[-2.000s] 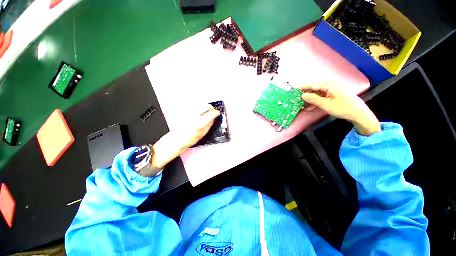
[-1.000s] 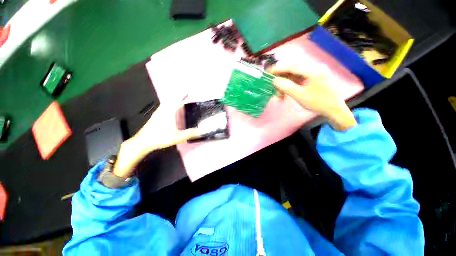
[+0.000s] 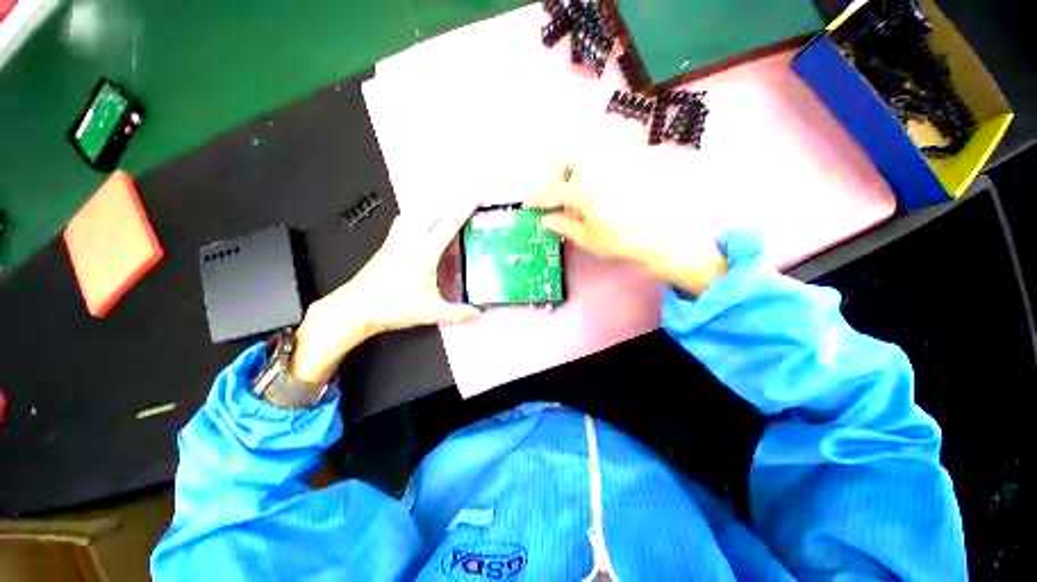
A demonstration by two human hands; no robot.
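A green circuit board (image 3: 515, 259) lies in a black housing (image 3: 465, 279) on the pink mat; only the housing's dark rim shows around it. My left hand (image 3: 392, 279) grips the housing from the left, thumb at the lower edge and fingers at the upper left. My right hand (image 3: 614, 222) has its fingertips at the board's upper right corner. Whether they pinch the board or press on it is hard to tell. Black comb-like strips (image 3: 679, 118) lie in small piles at the mat's top edge.
A closed black housing (image 3: 252, 284), a loose black strip (image 3: 363, 209) and a salmon foam pad (image 3: 113, 243) lie left. A housing with board (image 3: 105, 123) is on the green belt. A blue-yellow parts box (image 3: 881, 108) and a green panel (image 3: 711, 34) stand at upper right.
My right hand has brought the board left and down into the black housing. My left hand stays around the housing. The view has shifted, so surroundings appear displaced.
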